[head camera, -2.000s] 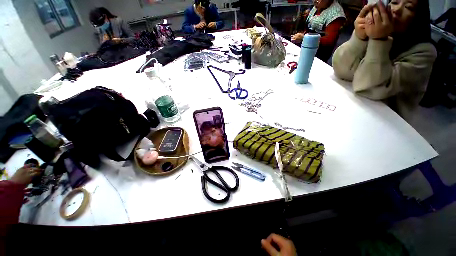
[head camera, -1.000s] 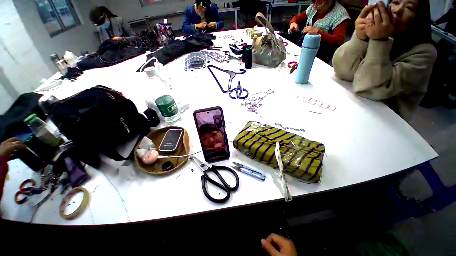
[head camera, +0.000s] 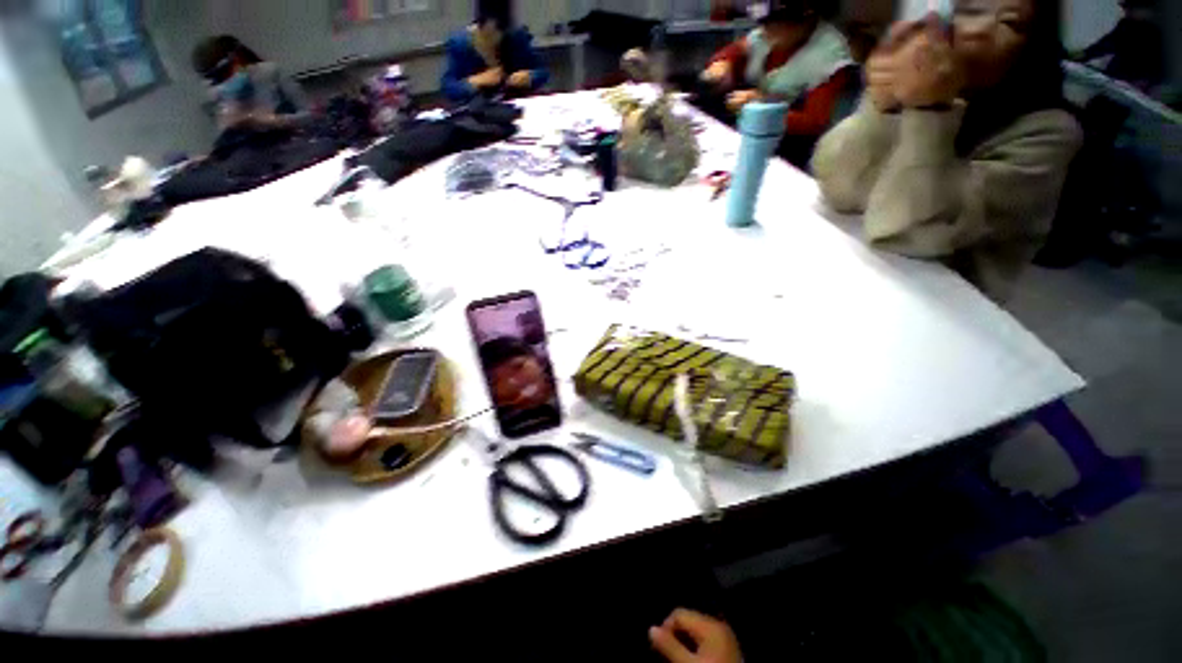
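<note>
One of my hands, seemingly my right hand (head camera: 697, 636), shows small at the bottom edge, cut off by the frame, with fingers bent together; whether it holds anything is too dark to tell. My left hand is not in view. Nearest on the white table (head camera: 428, 557) are long-handled scissors (head camera: 539, 492) with black loops, light blue thread snips (head camera: 617, 453) and a yellow-green, black-striped wrapped bundle (head camera: 687, 395). A white strip (head camera: 692, 447) hangs over the bundle and the table edge. The area below the table edge is nearly black; no cloth can be made out.
A phone (head camera: 515, 364) stands upright, lit. Left are a woven basket (head camera: 438, 434), a tape roll (head camera: 147, 571) and a black bag (head camera: 195, 337). A blue bottle (head camera: 753, 165) stands farther back. People sit around the table. A purple stool (head camera: 1082, 473) is at right.
The view has shifted and blurred, moving most table items left and slightly down. The hand at the bottom edge keeps nearly the same pose. The neighbour's hand at far left is gone from view.
</note>
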